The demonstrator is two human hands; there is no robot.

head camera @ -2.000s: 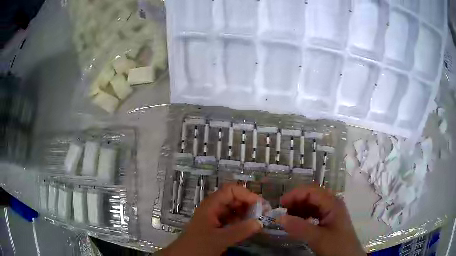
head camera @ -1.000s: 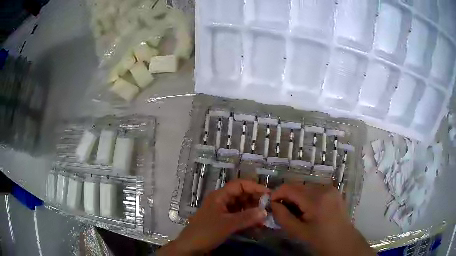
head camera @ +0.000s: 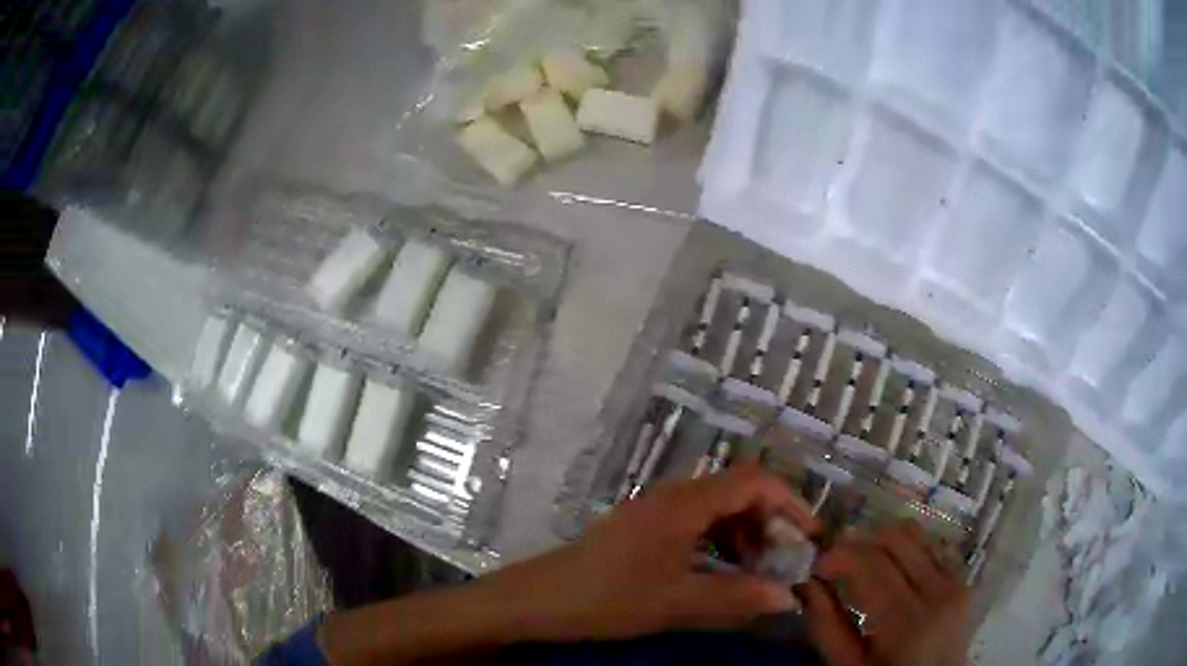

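My left hand (head camera: 703,553) is above the near edge of the clear parts tray (head camera: 592,488) and holds a small whitish piece (head camera: 785,552) between thumb and fingers. My right hand (head camera: 898,592) is close beside it, fingers bent at the piece; a thin shiny bit shows near its fingertips, too blurred to name. Rod inserts (head camera: 853,397) with dark bands and white crosspieces stand in rows in the parts tray. My hands hide part of its near row.
White blocks (head camera: 458,321) stand in two rows in the clear left tray (head camera: 514,449). Cream foam blocks (head camera: 618,115) lie beyond it. A large white pocket tray (head camera: 898,169) is at the upper right, white scraps (head camera: 1106,572) at the right, crumpled film (head camera: 247,559) below left.
The whole view has turned and shifted, so the trays and foam blocks appear tilted and farther right. My hands stay together at the small piece.
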